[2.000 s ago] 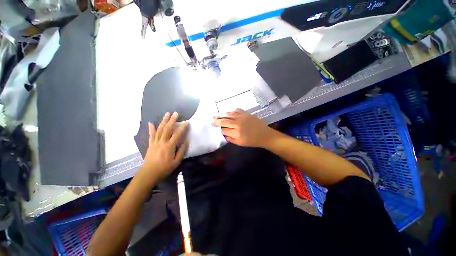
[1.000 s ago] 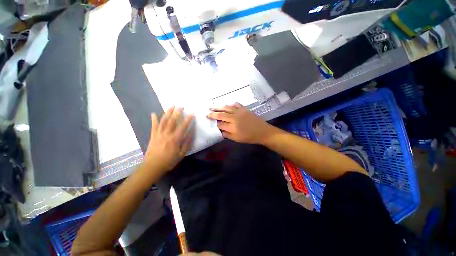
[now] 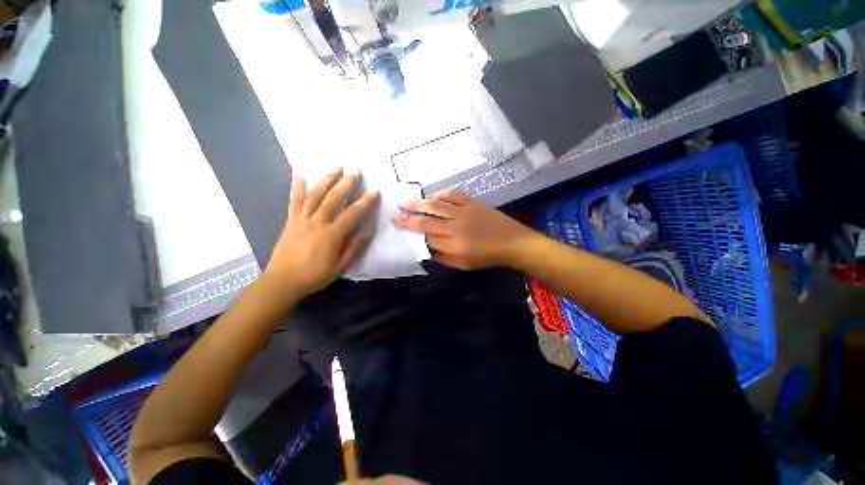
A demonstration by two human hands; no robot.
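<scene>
A dark grey garment panel [image 3: 214,118] runs from the frame's top edge down to my left hand. A white or pale grey layer [image 3: 308,128] lies along its right side and reaches the table's front edge. My left hand [image 3: 322,232] rests flat on the cloth with fingers spread. My right hand [image 3: 465,230] is at the cloth's right edge, fingers close together; whether it pinches the edge is unclear. The presser foot and needle area [image 3: 387,71] is above both hands, in strong glare. The cloth's outline there is washed out.
A stack of small dark grey pieces [image 3: 550,80] lies right of the needle, beside a black rectangle [image 3: 673,74]. A long dark grey stack [image 3: 71,180] is at left. Blue baskets stand at right [image 3: 754,284] and lower left [image 3: 90,417]. A white pointed stick [image 3: 342,407] stands at bottom centre.
The panel has swung and slid up past the left of the needle, its rounded end leaving the frame. The pale layer shows more. Both hands stay near the front edge. The view has shifted.
</scene>
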